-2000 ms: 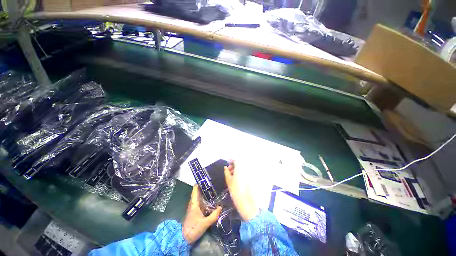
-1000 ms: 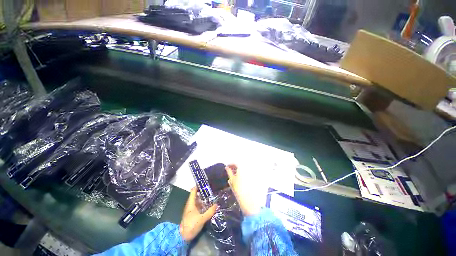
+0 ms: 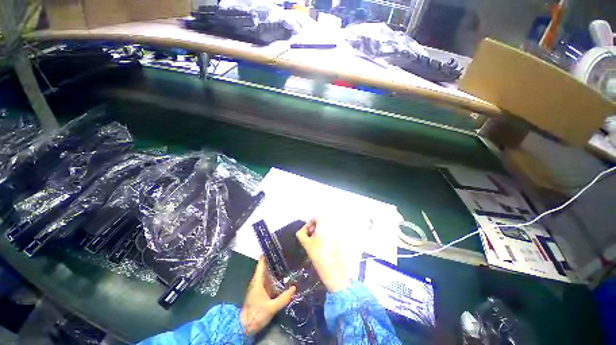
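A black plastic assembly [image 3: 292,244] with a slotted bar on its left edge stands tilted over the white sheet [image 3: 324,205]. A crinkled clear bag [image 3: 302,306] is around its lower part. My left hand [image 3: 262,296] holds the assembly low on the slotted bar side; the fingers behind it are partly hidden. My right hand [image 3: 323,255] is at its right edge with the fingers curled near the upper right corner. Whether these fingers pinch the part or the bag is unclear. A flat screen or panel with a white face [image 3: 398,290] lies right of my right sleeve.
Bagged black assemblies [image 3: 182,209] are piled at left. A pale ring [image 3: 412,233], a thin stick [image 3: 431,227] and a white cord [image 3: 466,237] lie right. Printed sheets [image 3: 517,236] are far right, another bag [image 3: 496,323] lower right. A raised shelf [image 3: 324,66] carries a cardboard box [image 3: 533,91].
The slotted bar has turned slightly, its face now darker and narrower. My right fingers have shifted a little left and up at the assembly's edge. My left hand keeps its hold.
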